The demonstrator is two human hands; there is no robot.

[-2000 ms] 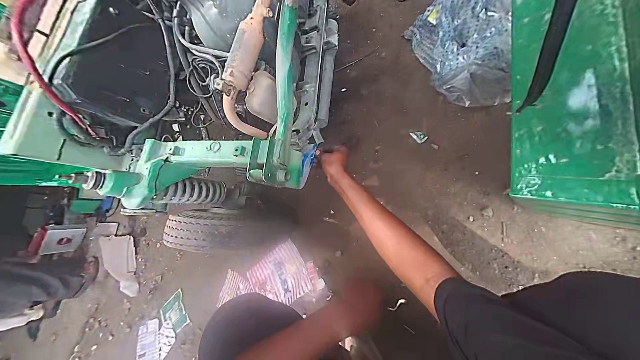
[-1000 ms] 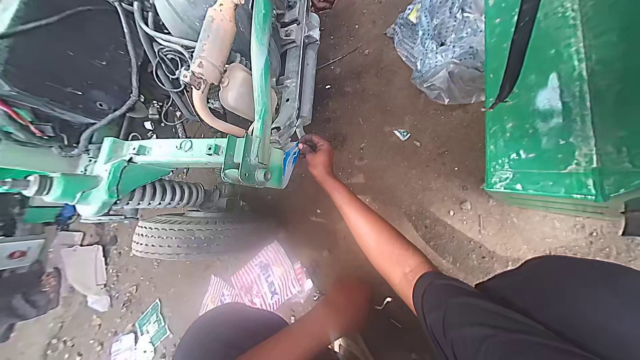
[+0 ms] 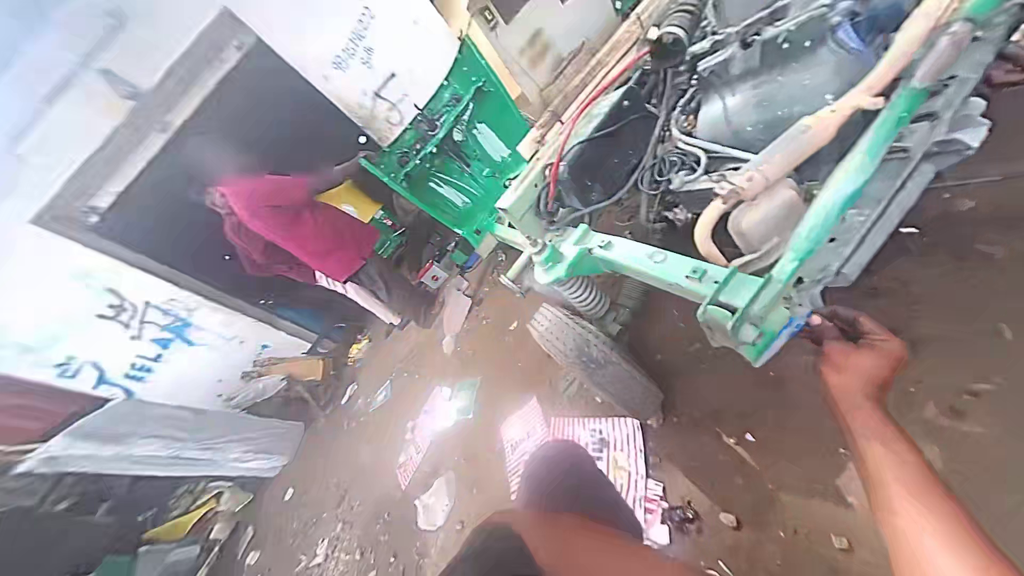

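Note:
My right hand is at the end of a light-green painted metal vehicle frame, its fingers curled beside a small blue patch on the frame's tip. Whether the fingers grip anything is too unclear to tell. Of my left arm only the forearm shows, low in the picture by my knee; the left hand is hidden below the edge. Behind the frame lie a rusty exhaust pipe, hoses and a silvery tank-like part. A coil spring and a tyre are under the frame.
Another person in a pink top bends near a dark doorway at the left. A green metal panel leans close by. Striped printed sheets, a pale scrap and small debris lie on the dirt ground.
The view has swung strongly, bringing in the doorway and the other person. My left hand, blurred low in the earlier frames, is out of view. My right hand remains at the frame's end.

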